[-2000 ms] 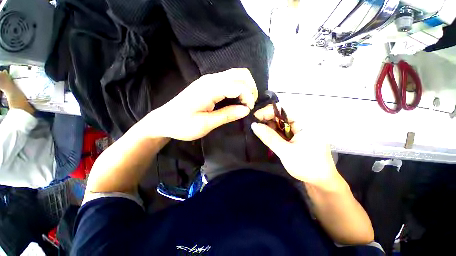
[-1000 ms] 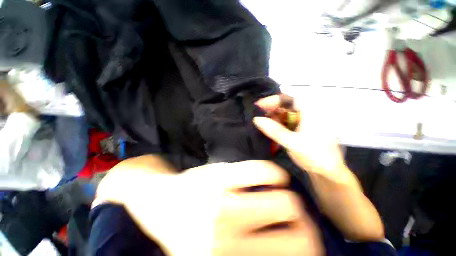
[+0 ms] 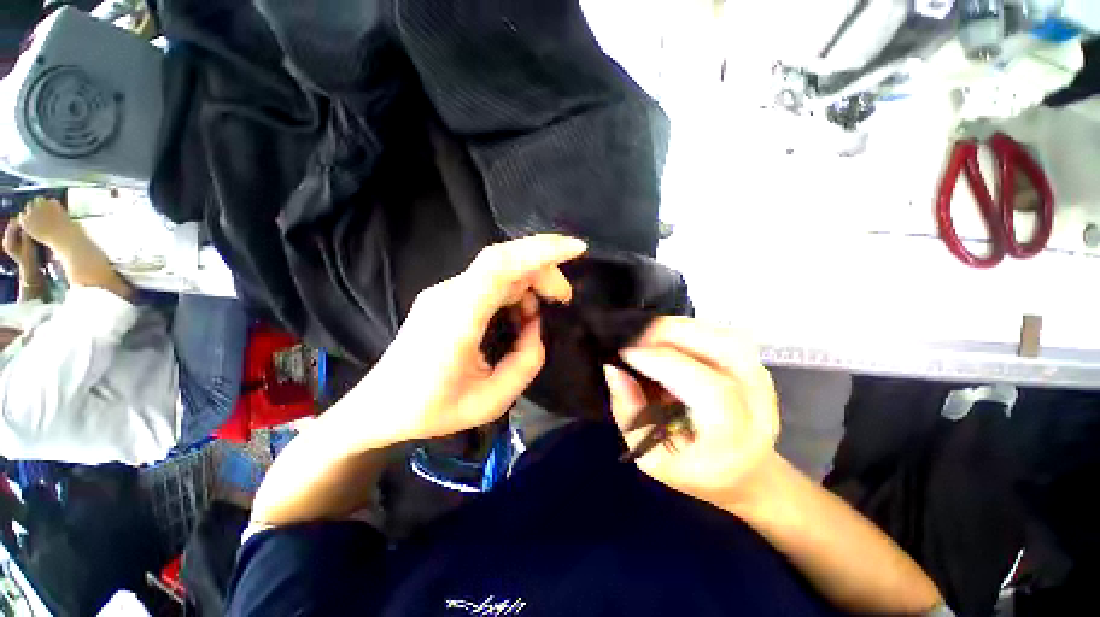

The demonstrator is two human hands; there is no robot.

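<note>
The black ribbed garment (image 3: 561, 133) spreads over the table's left part and hangs down to my lap. My left hand (image 3: 483, 344) pinches a dark edge of it between thumb and fingers. My right hand (image 3: 700, 404) pinches the same dark part of the garment just to the right, close to my left hand. Small thread snips (image 3: 655, 434) are tucked in my right palm, their dark tips poking out toward my chest. The cloth between my hands is dark and its exact fold cannot be told.
Red-handled scissors (image 3: 996, 199) lie on the white table (image 3: 772, 271). Blurred sewing machine parts (image 3: 850, 103) stand at the upper right. A tan patch (image 3: 1029, 335) is near the table edge. Another person's arm (image 3: 75, 247) and a grey machine housing (image 3: 91, 103) are at left.
My left hand has moved from in front of my chest back up to the garment and grips it. My right hand has moved slightly down, and the snips' tips now point down.
</note>
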